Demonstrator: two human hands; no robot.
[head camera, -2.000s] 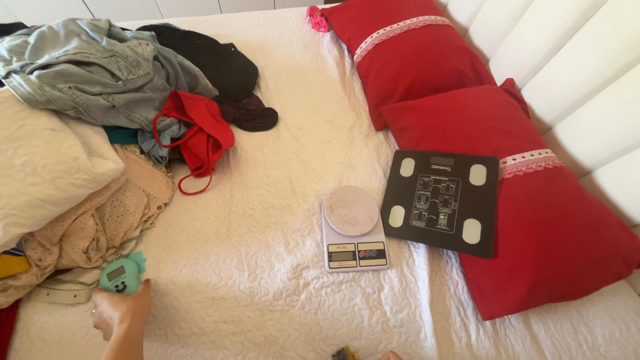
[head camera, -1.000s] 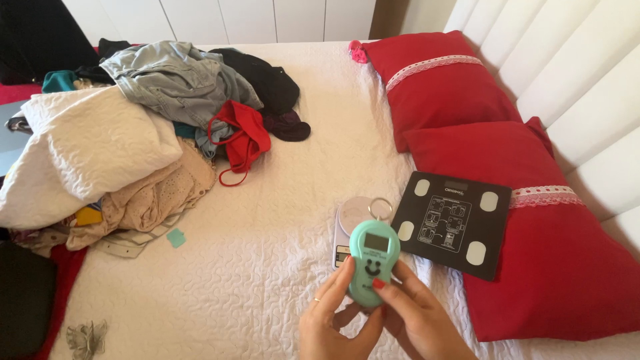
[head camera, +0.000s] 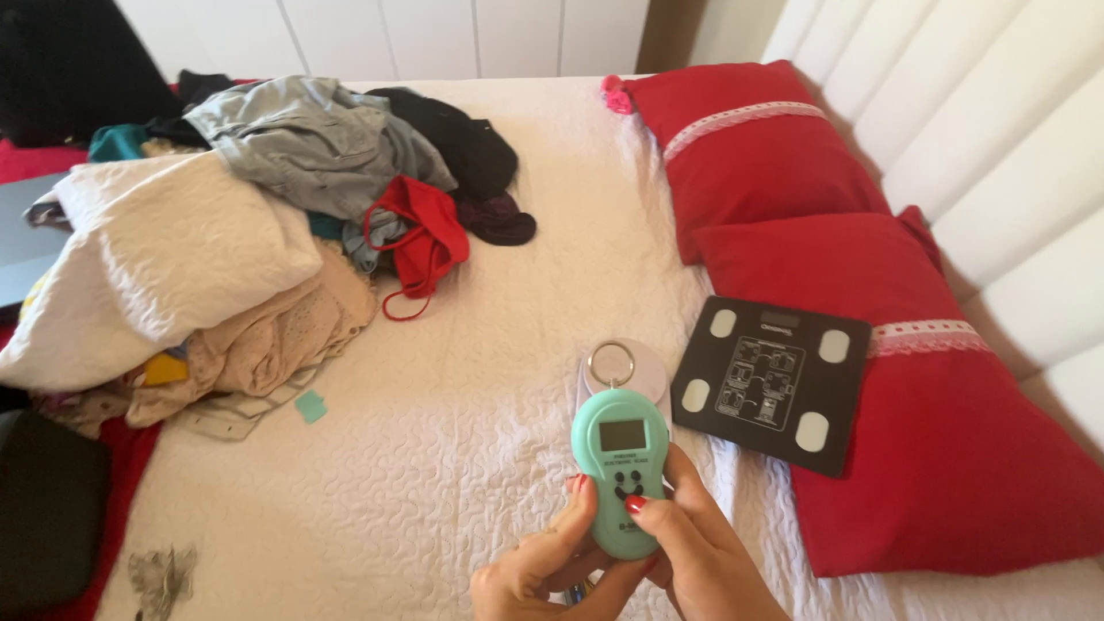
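Note:
A mint-green portable electronic hanging scale (head camera: 623, 474) with a metal ring on top and a small display is held upright in both my hands, low in the middle of the view. My left hand (head camera: 556, 561) grips its left side and lower end. My right hand (head camera: 694, 543) holds the right side, its red-nailed thumb on the front beside the smiling-face buttons. Behind it, on the bed, lies a white kitchen scale (head camera: 651, 366), mostly hidden. A black bathroom scale (head camera: 772, 379) rests partly on a red pillow, to the right.
Heaped clothes (head camera: 319, 142) and a folded white quilted cover (head camera: 190, 250) fill the bed's left side. A small mint-green piece (head camera: 310, 406) lies near them. Two red pillows (head camera: 914, 466) lean by the padded headboard (head camera: 992, 147). A crumpled translucent item (head camera: 161, 578) lies at lower left.
The green scale was at the left by the clothes in my left hand, then came to the middle, into both hands. My right thumb has since moved on its front. The view has shifted.

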